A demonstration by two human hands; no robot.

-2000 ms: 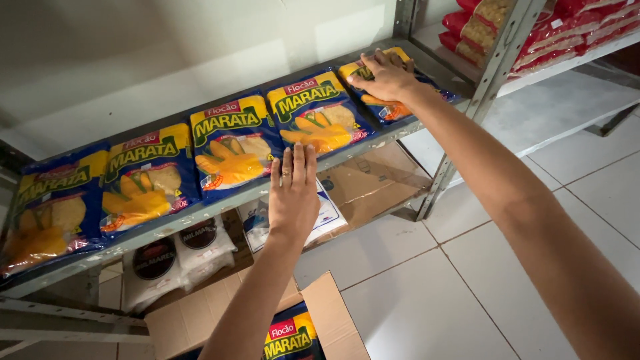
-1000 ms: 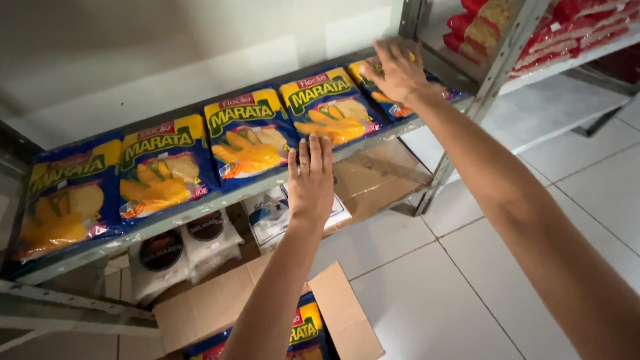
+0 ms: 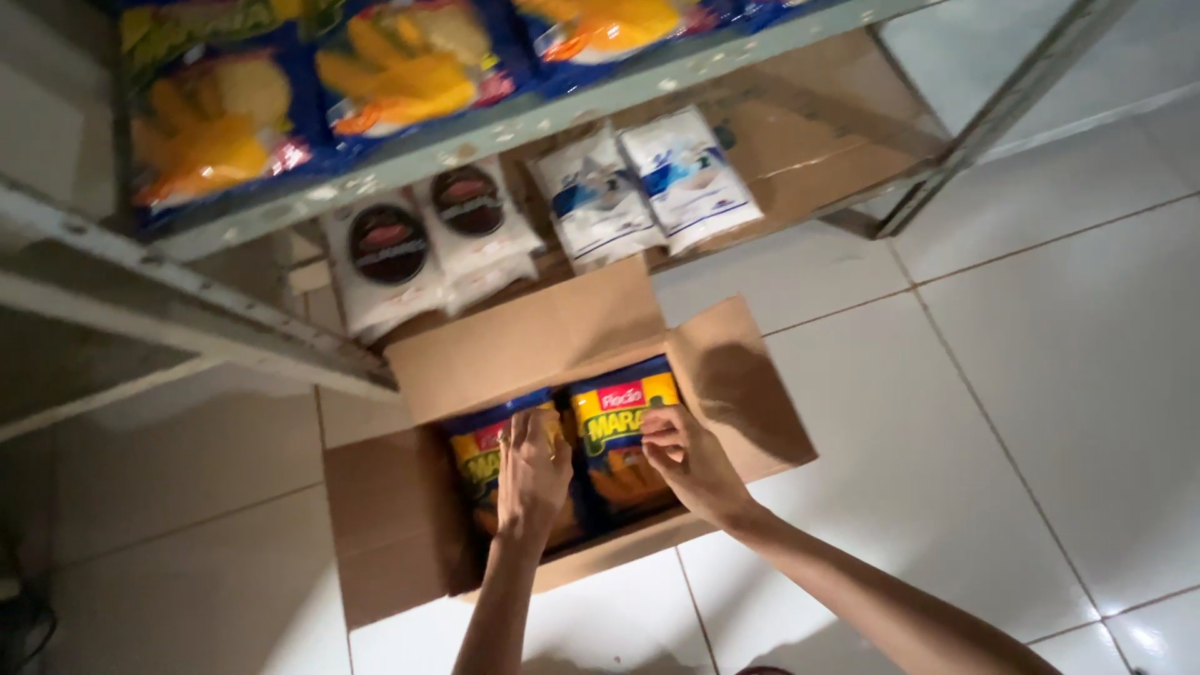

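An open cardboard box stands on the floor with Marata Flocão bags side by side inside. My left hand is over the left bag, its fingers bent and partly hiding the bag's front. At the right bag, my right hand reaches over the right edge with curled fingers. Whether either hand grips a bag cannot be told. More Marata bags lie in a row on the metal shelf above, cut off by the top of the view.
White bags with dark round labels and white-and-blue bags lie on the low shelf, over flattened cardboard. A metal shelf post stands at the right, and metal braces cross at the left. White floor tiles surround the box.
Both hands have left the bags on the upper shelf and moved down into the cardboard box. The view has tilted down toward the floor.
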